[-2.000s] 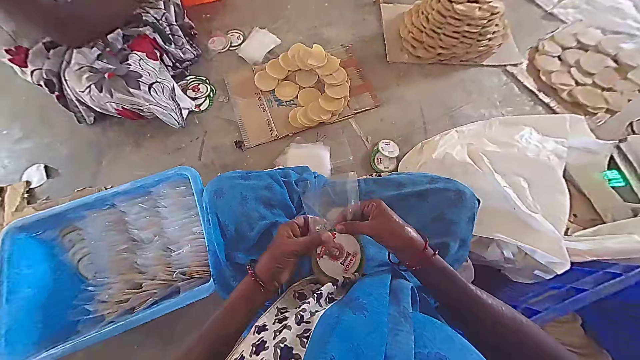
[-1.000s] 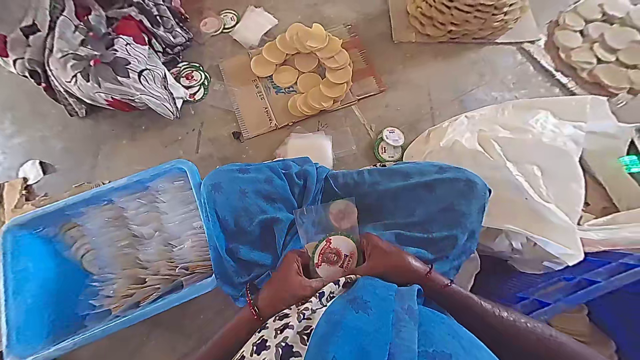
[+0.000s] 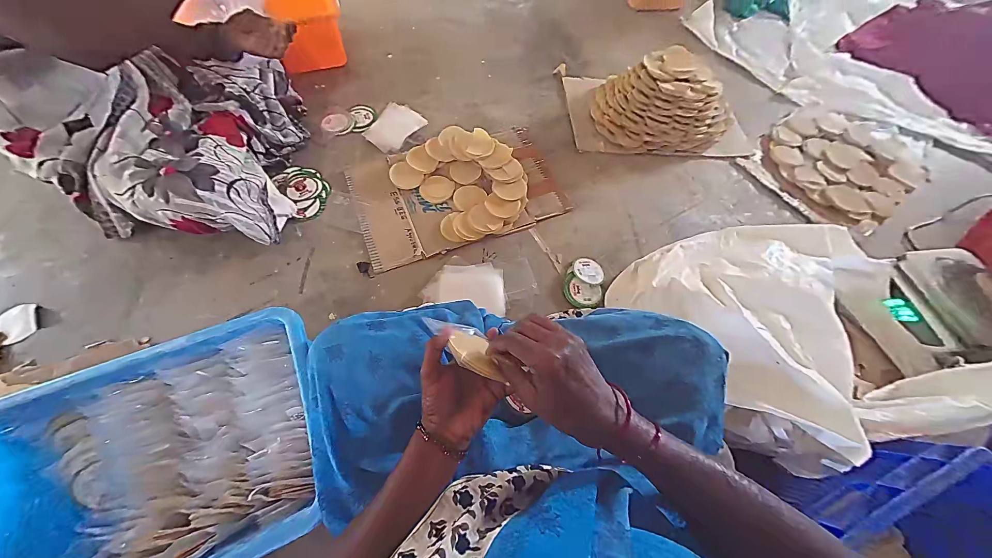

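Over my lap, my left hand (image 3: 457, 391) grips a small clear plastic packet (image 3: 473, 350) with thin, round, pale yellow discs inside. The fingers of my right hand (image 3: 546, 372) are closed on the packet's right end and hide part of it. Beneath the hands a bit of a round printed label (image 3: 518, 403) shows. In front of my knees lie a stack of clear plastic sheets or bags (image 3: 469, 288) and round green-edged labels (image 3: 583, 288). Beyond them, similar pale discs (image 3: 466, 198) lie in an overlapping ring on flattened cardboard (image 3: 380, 232).
A blue tray (image 3: 291, 341) holding rows of filled packets stands at my left. A tall disc pile (image 3: 659, 105) and a spread of discs (image 3: 845, 167) lie far right. White sheeting (image 3: 744, 310), a digital scale (image 3: 922, 310) and a blue crate (image 3: 891, 496) are at right. Another person's patterned cloth (image 3: 178, 155) is upper left.
The packet was lying flat with its round label facing up; now it is tilted between my hands, with the discs' edges showing. My hands have risen from my lap. The view has shifted.
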